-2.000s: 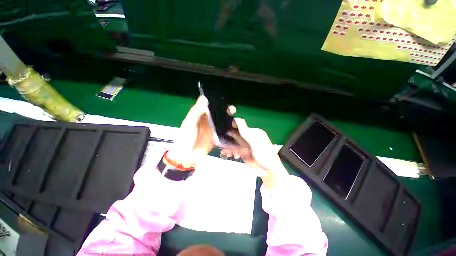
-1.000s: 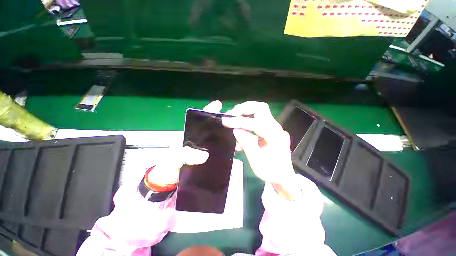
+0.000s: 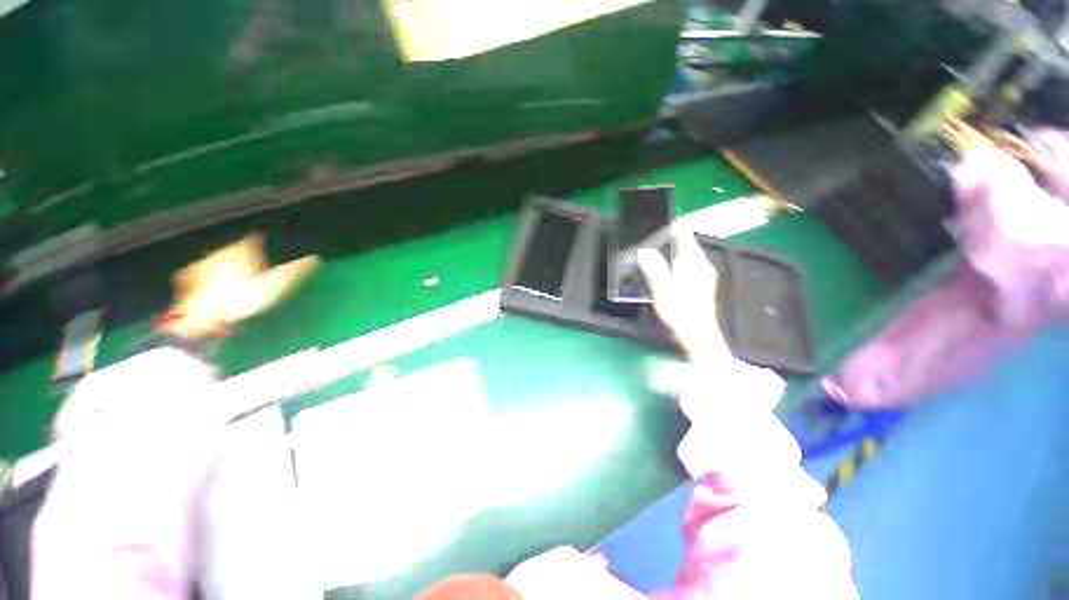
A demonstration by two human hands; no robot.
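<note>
My left hand [image 3: 235, 287] is over the green conveyor at the left, fingers apart, with no phone seen in it. My right hand [image 3: 686, 293] is at the black phone tray [image 3: 768, 311], its fingers on the right edge of a dark phone [image 3: 644, 223]. That phone overlaps the tray's second pocket and sticks out past its far edge. Another dark phone [image 3: 546, 253] lies in the leftmost pocket. The view is blurred, and my palm hides part of the tray.
White paper [image 3: 387, 457] lies on the bench. A small phone-like piece [image 3: 79, 345] is on the conveyor [image 3: 399, 252] at far left. A dark tray edge [image 3: 26, 516] shows at lower left. Another person's pink sleeve [image 3: 926, 340] and dark trays [image 3: 879, 199] are at right.
The view has swung right. The phone I held over the paper is gone from there. My left hand has moved out over the conveyor, and my right hand has moved to the right tray.
</note>
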